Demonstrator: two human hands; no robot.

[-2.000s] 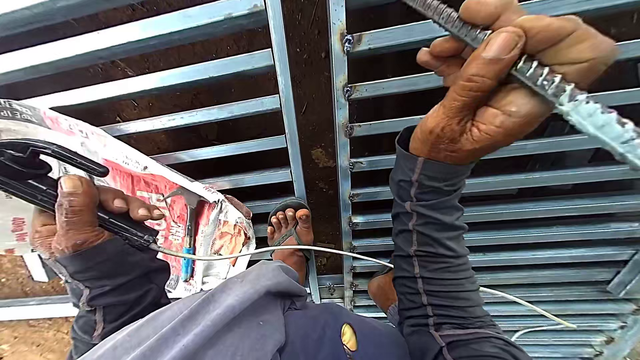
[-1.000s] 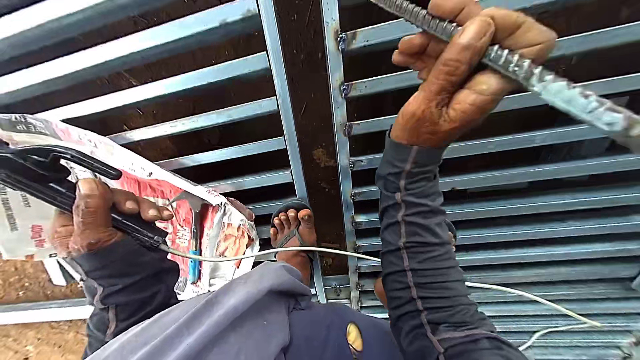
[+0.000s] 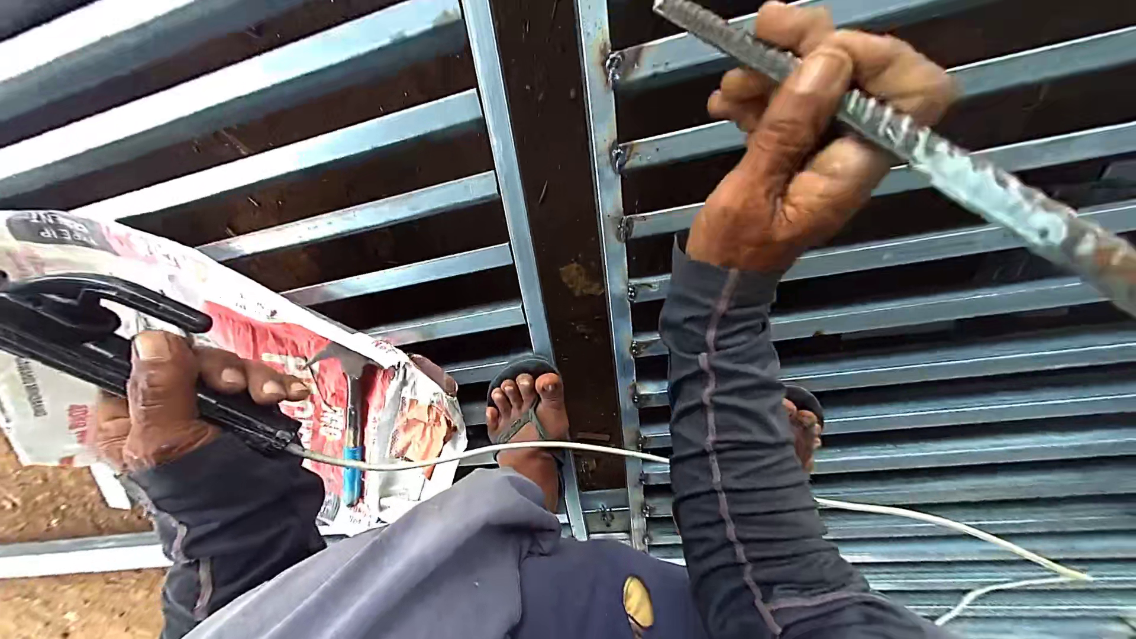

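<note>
At the left, my left hand point(image 3: 164, 399) grips the black handle of a welding electrode holder point(image 3: 80, 337), its index and middle fingers stretched along it. A pale cable point(image 3: 550, 446) runs from the handle's end across my legs. My right hand point(image 3: 816, 133), raised at the upper right, is closed round a ribbed steel bar point(image 3: 976, 186) with pale, flaking patches. The bar slants from upper left down to the right edge. Behind my left hand, a chipping hammer point(image 3: 353, 417) with a blue grip lies on a printed woven sack point(image 3: 248, 319). No electrode can be made out in the holder.
Welded steel slat panels point(image 3: 506, 169) lie on both sides of a dark gap. My left foot point(image 3: 528, 408), in a sandal, rests by that gap; my right foot point(image 3: 803, 430) is partly hidden by my right sleeve. Bare soil point(image 3: 80, 603) shows at lower left.
My right hand has kept hold of the bar, whose slant has shifted slightly. The left hand still holds the electrode holder.
</note>
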